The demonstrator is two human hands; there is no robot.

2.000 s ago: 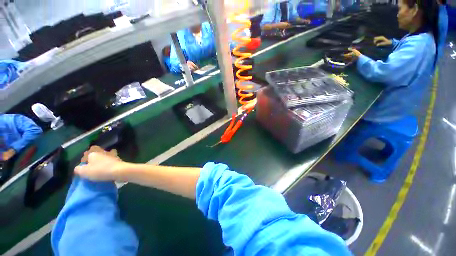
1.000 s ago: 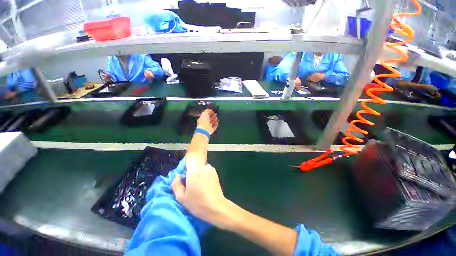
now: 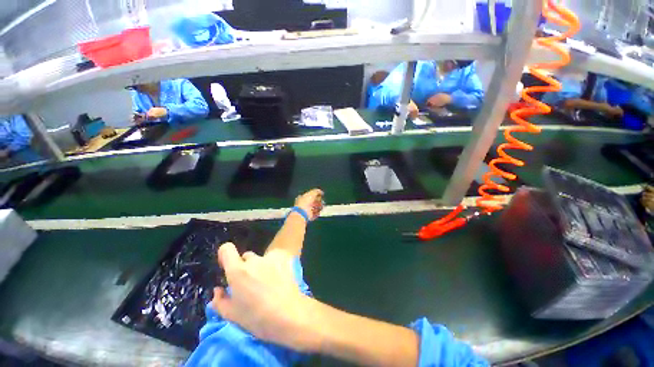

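Note:
My left hand (image 3: 310,204), with a blue band on the wrist, is at the conveyor's white edge strip with its fingers partly curled. Whether it holds anything cannot be told. My right hand (image 3: 262,292) crosses over my left forearm, fingers apart and empty, just right of the parts bin. The black parts bin (image 3: 172,290) holds a heap of loose black-silver strips. Beyond my left hand, a black carrier tray (image 3: 246,177) with an open device unit (image 3: 266,160) lies on the green conveyor.
More carrier trays lie on the conveyor, one at left (image 3: 163,174) and one at right (image 3: 357,179). The orange-red air gun (image 3: 442,225) and coiled hose (image 3: 521,129) are beside a metal post (image 3: 495,107). Stacked clear trays (image 3: 574,261) stand at right. Other workers sit opposite.
My left hand has drawn back from the carrier tray to the edge strip, uncovering the unit. My right hand has moved left towards the parts bin. The view has shifted slightly.

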